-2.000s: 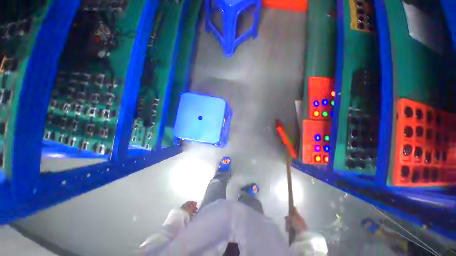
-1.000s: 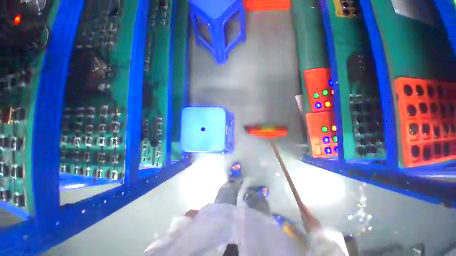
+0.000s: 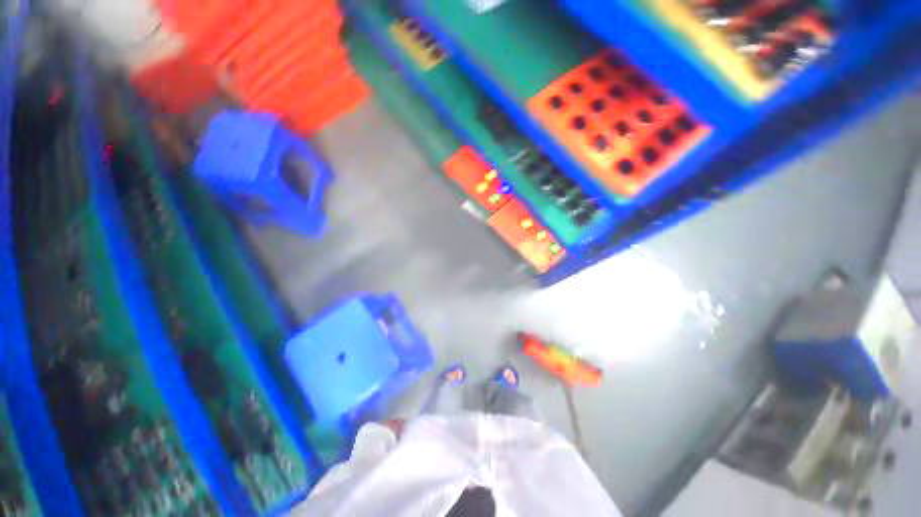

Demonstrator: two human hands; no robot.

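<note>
The broom's red-orange head (image 3: 561,359), with a yellow-green patch, is on the grey floor right of my feet. Its thin brown handle runs down toward my body and goes out of sight beside the white garment. My left hand (image 3: 394,427) is small and blurred at the end of the left sleeve, below the near blue stool; its fingers cannot be made out. My right hand is not visible.
A blue stool (image 3: 343,358) stands close on the left, another (image 3: 252,167) farther off. Orange-red trays (image 3: 283,61) are stacked beyond. Blue-framed racks (image 3: 167,374) line both sides. A cream box with blue edges (image 3: 833,343) stands at right. Scraps (image 3: 707,311) lie on the floor.
The view has turned to the right. The broom head has moved nearer my feet and slants. The right rack's end and the cream box now show. My right hand has gone out of sight.
</note>
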